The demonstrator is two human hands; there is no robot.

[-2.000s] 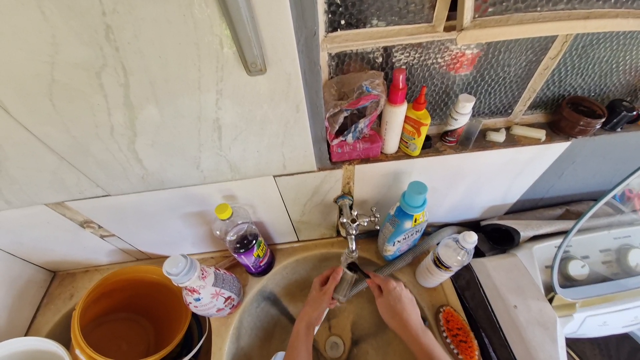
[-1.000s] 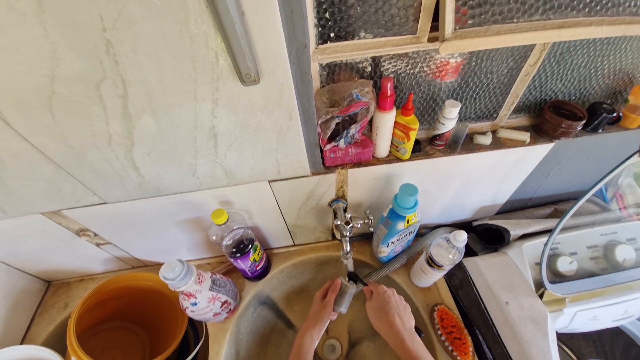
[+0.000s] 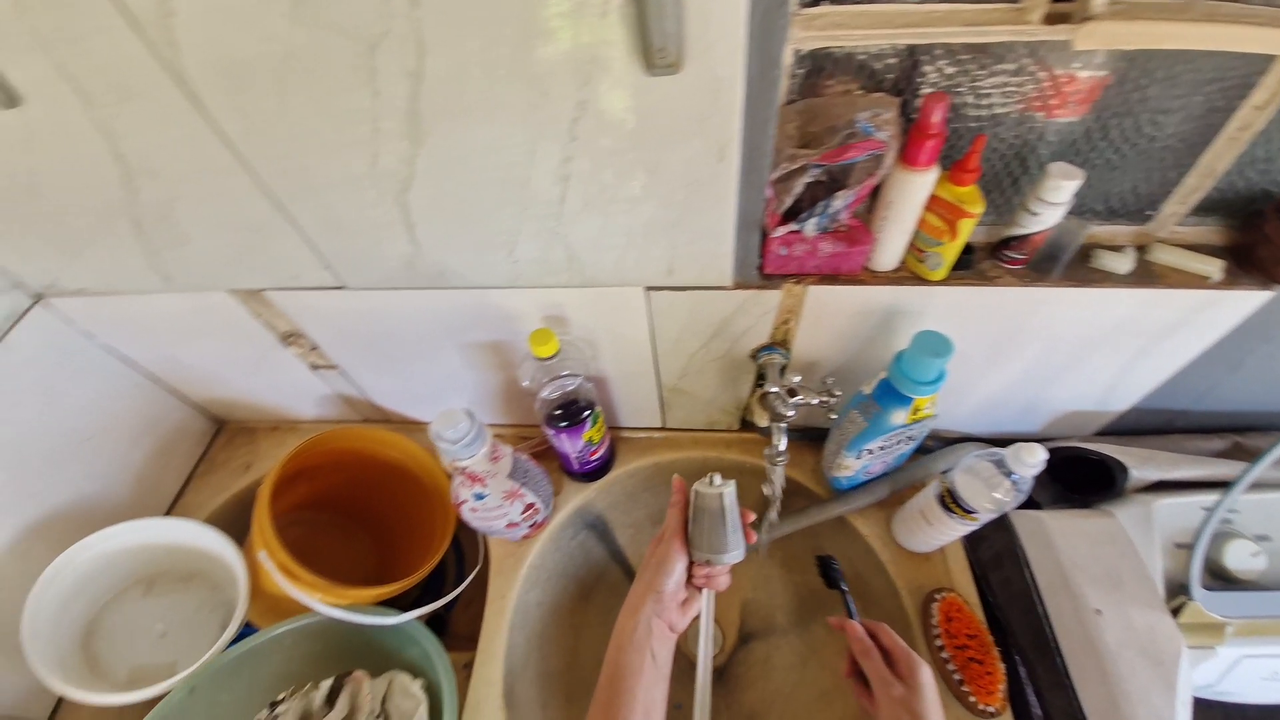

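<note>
My left hand (image 3: 668, 578) is wrapped around a grey ribbed plastic cone-shaped part (image 3: 716, 522) with a pale rod below it, held upright over the round sink basin (image 3: 560, 610). Low over the basin's right side, my right hand (image 3: 885, 668) grips a small black-headed brush (image 3: 836, 584), apart from the grey part. Water runs from the chrome wall faucet (image 3: 776, 400) just right of the grey part. A grey hose (image 3: 870, 492) reaches over the basin's rim behind my hands.
Left of the basin stand an orange bucket (image 3: 350, 510), a white tub (image 3: 135, 610), a green basin with cloth (image 3: 300, 650) and two bottles. At right are a blue bottle (image 3: 885, 415), a white bottle (image 3: 965, 497), an orange-bristled scrub brush (image 3: 965, 650) and a washing machine (image 3: 1225, 560).
My hands have moved apart, the right one lower and to the right with the brush. The grey part is now upright. The view has shifted to the left.
</note>
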